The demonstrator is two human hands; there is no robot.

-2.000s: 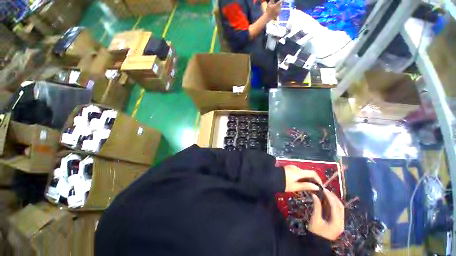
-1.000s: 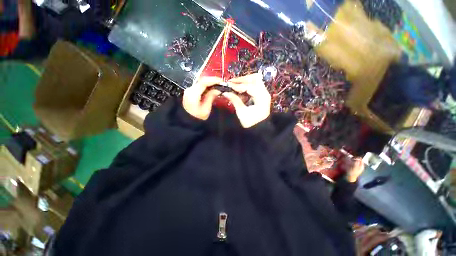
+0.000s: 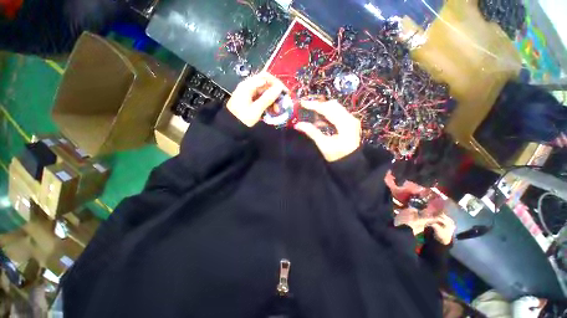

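My left hand (image 3: 253, 99) holds a small round, shiny silvery-dark board (image 3: 280, 110) by its edge, close in front of my chest. My right hand (image 3: 336, 127) holds a small dark part (image 3: 307, 116) beside it, with a reddish wire between the two. The fingers hide some of both, and I cannot tell whether they touch. A pile of wired modules (image 3: 391, 93) with red and black wires lies just beyond my right hand. The red mat (image 3: 287, 62) shows beyond my hands.
A dark green bench mat (image 3: 193, 34) with a few wired modules (image 3: 239, 41) lies at upper left. A carton of black round parts (image 3: 168, 140) and a tall open carton (image 3: 93, 93) stand left. Another person's hand (image 3: 442, 228) works at right beside a curved dark bench (image 3: 510, 248).
My hands have moved slightly apart. The round silvery board now shows in my left hand. The pale strands that stretched away from my hands no longer show.
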